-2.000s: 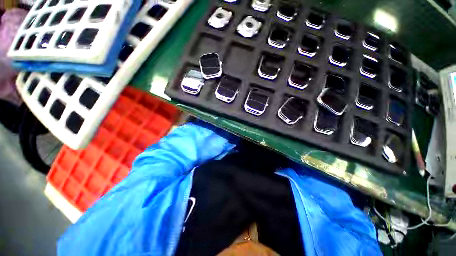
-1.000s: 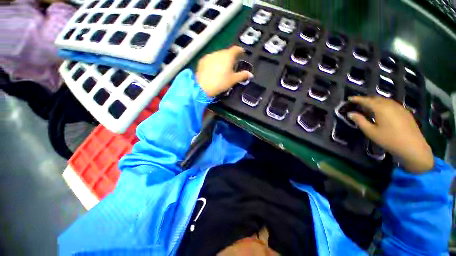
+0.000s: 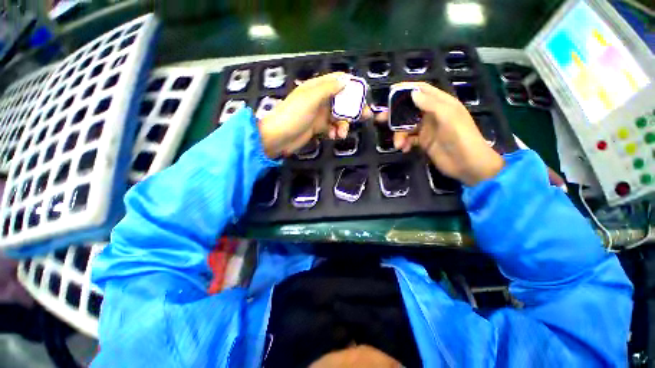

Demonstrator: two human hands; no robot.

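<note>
My left hand (image 3: 305,115) holds a smartwatch unit (image 3: 349,98) above the black tray; its screen is lit plain white. My right hand (image 3: 449,133) holds a second smartwatch unit (image 3: 404,109) with a dark screen and silver rim. The two watches are side by side and apart, faces up. The black foam tray (image 3: 273,218) lies below, its pockets holding dark watches face up. Several face-down watches (image 3: 238,80) sit in its far left pockets. My hands and sleeves hide part of the tray.
White foam trays (image 3: 100,154) of dark watches are stacked at left with a blue layer (image 3: 118,208) between. A pale control box (image 3: 603,93) with a lit colourful screen and coloured buttons stands at right. Part of a red tray (image 3: 217,264) shows below my left sleeve.
Both hands have come in from the tray pockets towards the middle, each lifting a watch. The left watch's screen is now white. The view has turned, bringing the control box into sight.
</note>
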